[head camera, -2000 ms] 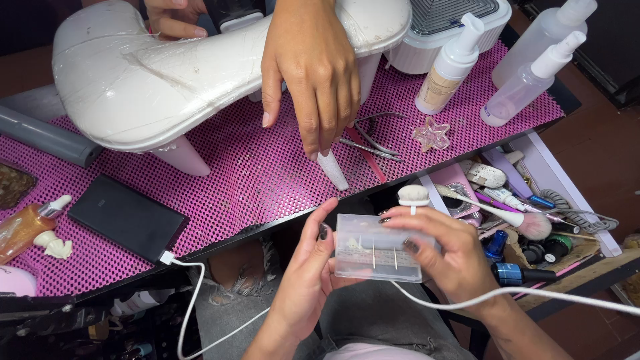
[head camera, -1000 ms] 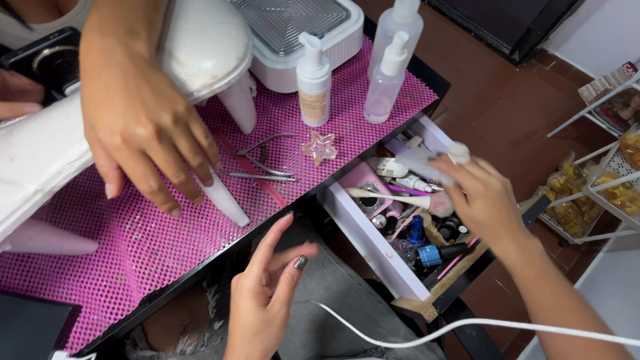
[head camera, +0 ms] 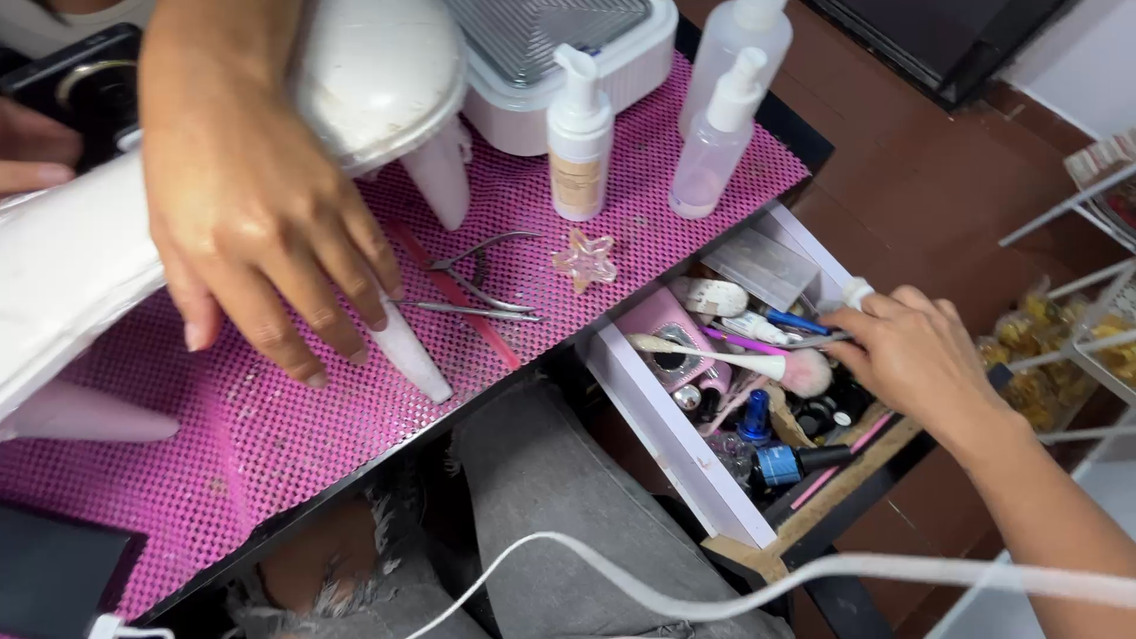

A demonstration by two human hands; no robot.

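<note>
My right hand (head camera: 919,359) is over the far right side of the open drawer (head camera: 683,444), palm down. A small white round-topped object (head camera: 857,292) sticks out by its index finger, held in the hand; its lower part is hidden. The thumb and fingertips are beside a thin grey tool (head camera: 825,343). A clear plastic case (head camera: 763,266) lies in the back of the drawer, left of the hand. Near it are a makeup brush with pink bristles (head camera: 806,373), a pink case (head camera: 661,328) and a blue-labelled bottle (head camera: 778,465). My left hand is out of view.
Another person's hand (head camera: 257,222) rests by the white armrest (head camera: 390,89), a long white nail tip on one finger. Cuticle nippers (head camera: 470,271), a star-shaped ornament (head camera: 583,260) and a pump bottle (head camera: 579,142) stand or lie on the pink mat. A white cable (head camera: 639,603) crosses my lap.
The clear case, in my hands two seconds ago, now lies in the drawer. My right hand has gone to the drawer; my left hand has left the view. The view has swung right.
</note>
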